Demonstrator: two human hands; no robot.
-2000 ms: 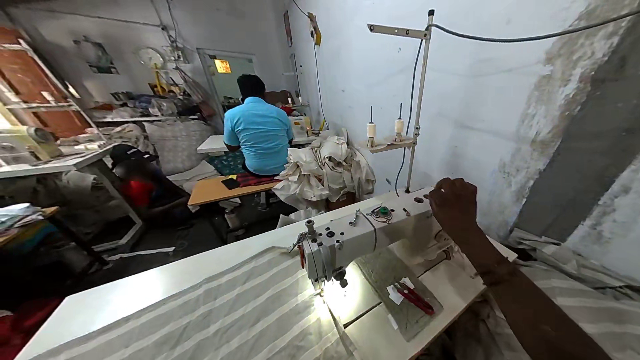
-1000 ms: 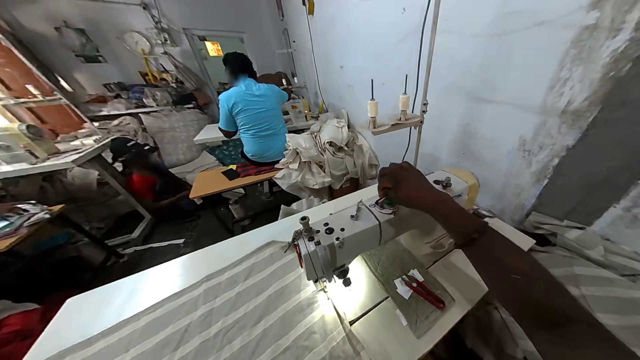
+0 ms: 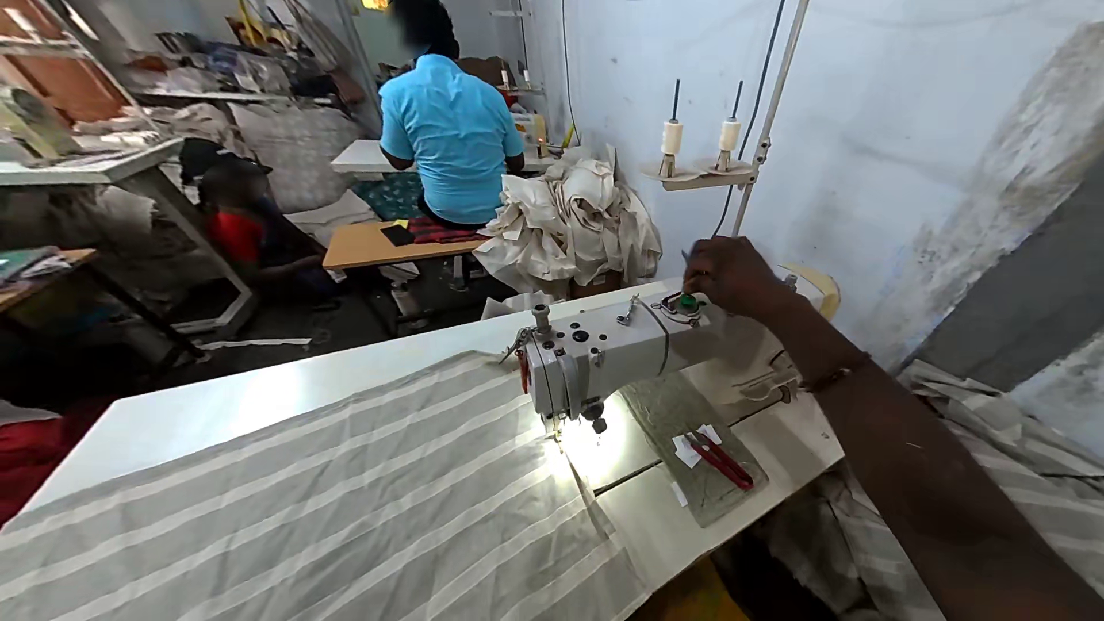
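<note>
My right hand (image 3: 733,274) is over the top of the sewing machine (image 3: 595,358), its fingers beside a small green item (image 3: 687,301) in a recess there. Something thin and dark shows at the fingertips; whether they grip it is unclear. Grey-and-white striped fabric (image 3: 345,483) covers the table left of the machine, its edge by the lit needle area. Red-handled thread snips (image 3: 723,461) rest with white paper scraps on a grey-green pad (image 3: 642,401) right of the needle. My left hand is out of view.
Two thread cones (image 3: 672,138) stand on a holder behind the machine. Beyond the table are a heap of cream fabric (image 3: 578,216) and a person in a blue shirt (image 3: 453,129). Another person (image 3: 237,220) sits low at left. More striped fabric (image 3: 1018,483) lies at right.
My right hand has moved left along the machine's top from its far right end to the recess with the green item. The view has shifted closer to the machine.
</note>
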